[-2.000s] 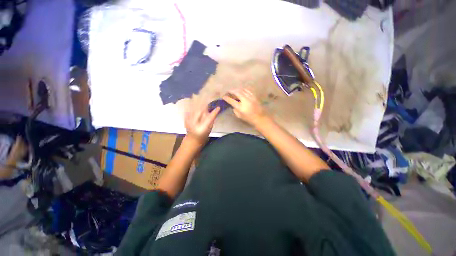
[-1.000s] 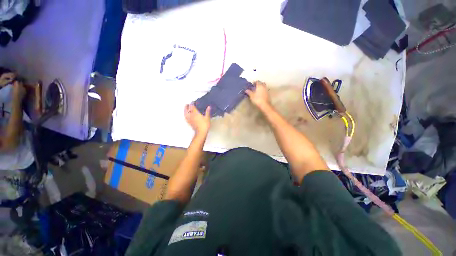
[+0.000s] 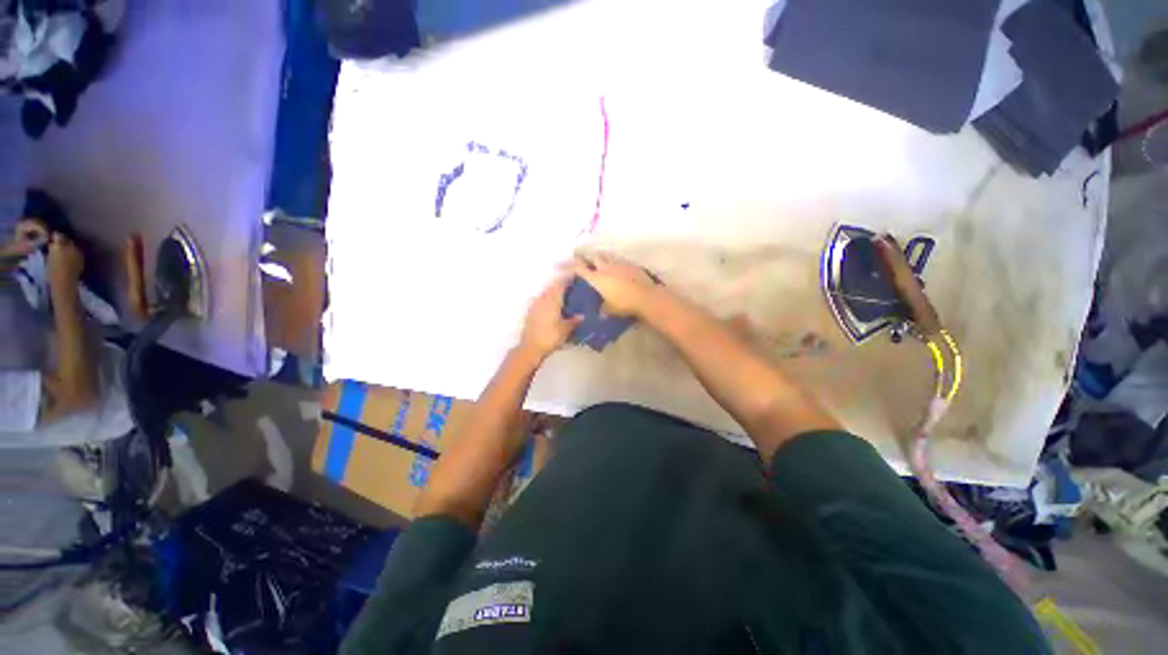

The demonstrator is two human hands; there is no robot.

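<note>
Small dark grey cut pieces (image 3: 596, 320) are gathered between my hands near the front edge of the ironing table. My left hand (image 3: 553, 314) holds them from the left side. My right hand (image 3: 617, 284) lies over their top and right, with the fingertips of both hands close together. My hands cover much of the pieces, so their number cannot be told. The electric iron (image 3: 874, 279) rests on the brown-scorched white cloth (image 3: 756, 294) to the right, untouched, its brown handle towards the right.
Large grey cut panels (image 3: 884, 58) and smaller dark pieces (image 3: 1050, 90) lie at the back right. The iron cord (image 3: 941, 467) runs off the front right edge. A cardboard box (image 3: 384, 448) is below. Another person's arm (image 3: 67, 320) and a second iron (image 3: 179, 271) are at left.
My hands have come together, and the grey pieces, spread out a second ago, are now gathered into a small bunch between them. The view has shifted, so the table sits further right and lower.
</note>
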